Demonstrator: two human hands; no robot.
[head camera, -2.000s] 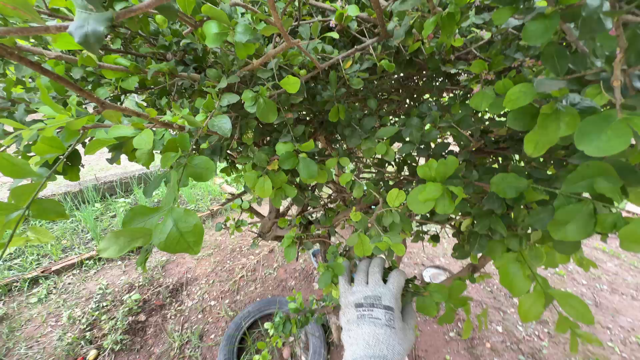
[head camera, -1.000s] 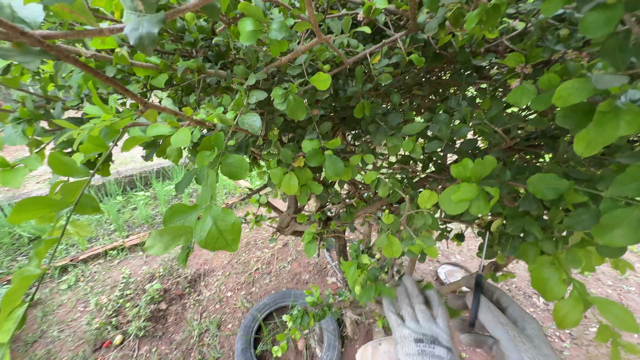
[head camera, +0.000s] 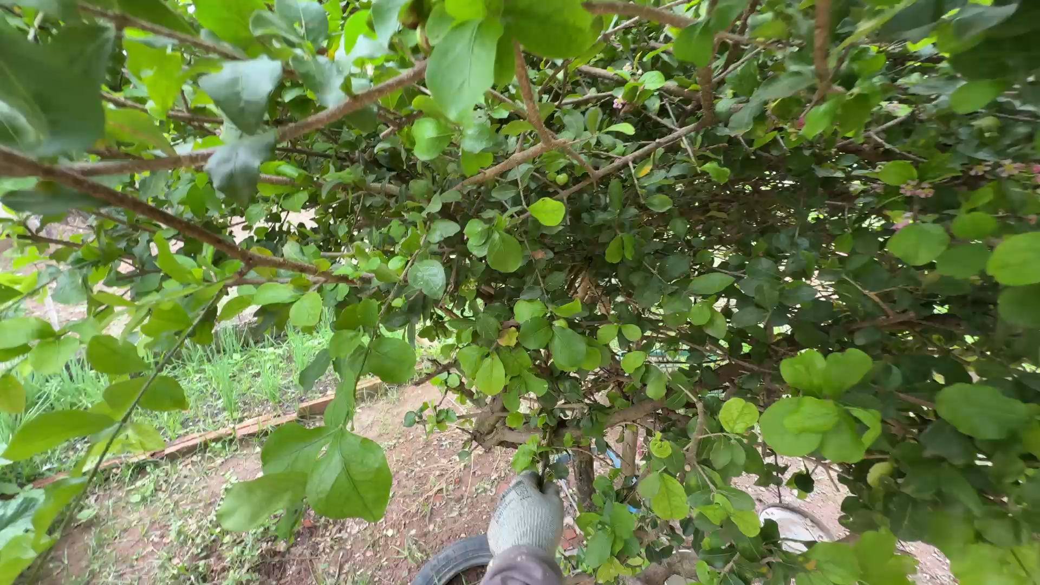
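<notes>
My left hand (head camera: 526, 516), in a pale grey knit work glove with a dark sleeve at the wrist, is at the lower middle of the head view. Its fingers are closed around a thin leafy twig (head camera: 543, 463) low in a dense green shrub (head camera: 569, 349). Just right of the hand are small leafy shoots, with a brown trunk (head camera: 583, 475) behind it. The fingertips are partly hidden by the hand itself and by leaves. My right hand is not in view.
A black tire (head camera: 455, 561) lies on the reddish soil left of my sleeve. A pale round object (head camera: 796, 524) lies at the lower right. Long branches (head camera: 203, 231) cross the upper left close to the camera. A low brick edging (head camera: 236, 431) borders a grassy bed.
My left hand has moved left and its fingers have closed on a twig. My right hand, seen a second ago beside it with a tool, has left the view.
</notes>
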